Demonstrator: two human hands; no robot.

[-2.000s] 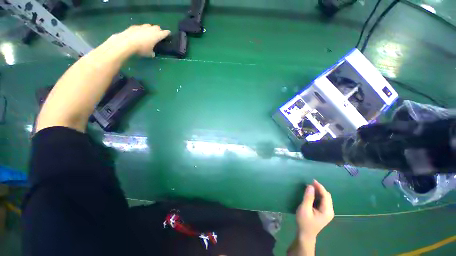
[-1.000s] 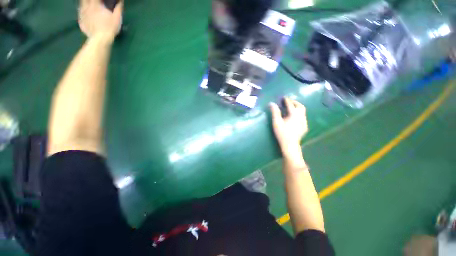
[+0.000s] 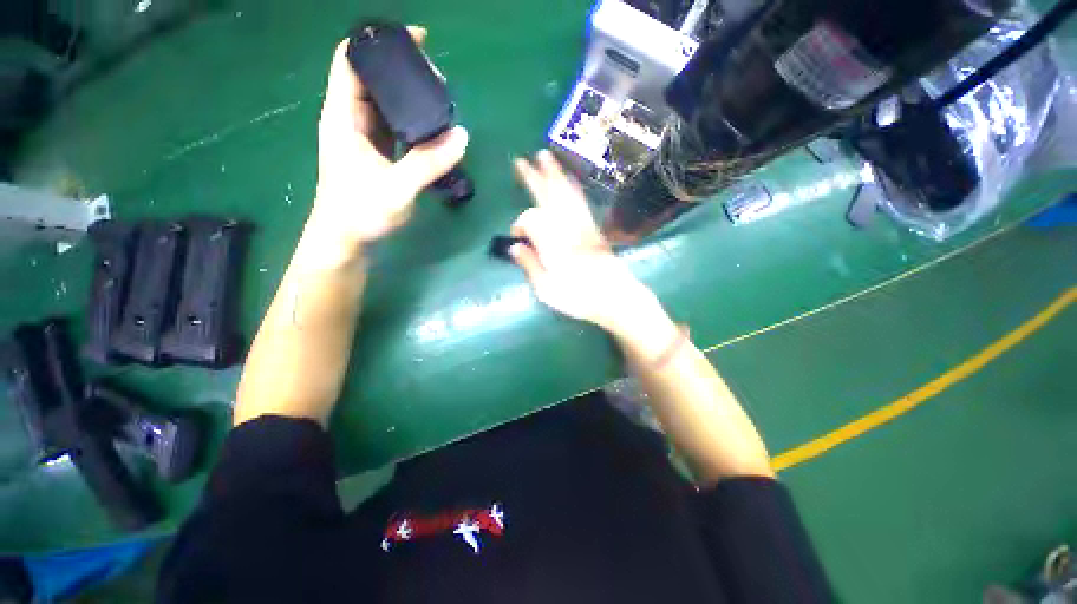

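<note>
My left hand is closed around a black housing, held tilted above the bench at upper centre-left. My right hand is slightly blurred, to the right of and below the housing, apart from it. It pinches a small black part between thumb and a finger, with other fingers extended. The large black electric screwdriver hangs slanted just right of my right hand, its nose low beside the fingers. The driver bit cannot be made out.
The white screw feeder stands behind the screwdriver. A clear bag of black parts lies at right, with small loose parts near it. Stacked housings stand in a row at left, more heaped below. A pale metal bar is at far left.
The left hand has come from the far upper left towards the centre with the housing now clearly in view. The right hand has moved left to near it. The camera view has shifted, showing the stacked housings.
</note>
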